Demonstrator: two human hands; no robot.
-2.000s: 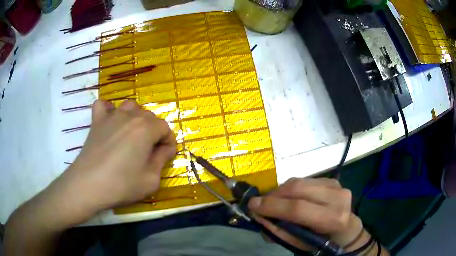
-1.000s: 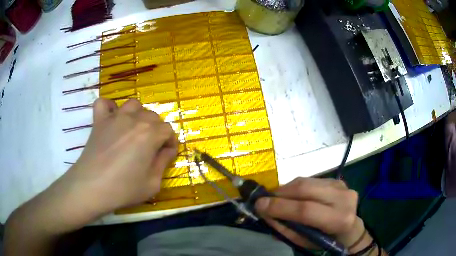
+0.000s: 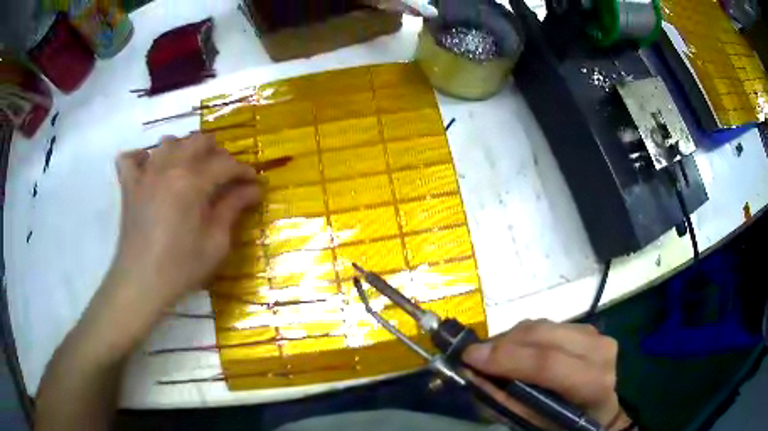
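The amber heater sheet (image 3: 362, 160) lies flat on the white bench top. My right hand (image 3: 547, 362) holds the soldering iron (image 3: 459, 341) by its black handle. Its tip and the thin curved feed tube (image 3: 392, 327) point at the sheet's lower middle. My left hand (image 3: 189, 215) is over the sheet's left edge, slightly blurred, fingers bent near a few loose dark red lead wires (image 3: 276, 163); whether it holds one cannot be told. Other lead wires (image 3: 181, 350) stick out past the left edge, above and below my hand.
A wire bundle (image 3: 181, 57) lies at top left near a can (image 3: 103, 32). A cardboard box (image 3: 328, 35) and a yellowish dross tub (image 3: 466, 74) stand behind the sheet. A long black box (image 3: 581, 160) with a metal plate (image 3: 653, 118), a green reel (image 3: 627, 18) and spare amber sheets (image 3: 716, 63) are right.
My left hand has moved up the sheet's left side, away from the iron's tip. The iron's tip has come away from the spot where it worked. The view has shifted, so the bench appears lower.
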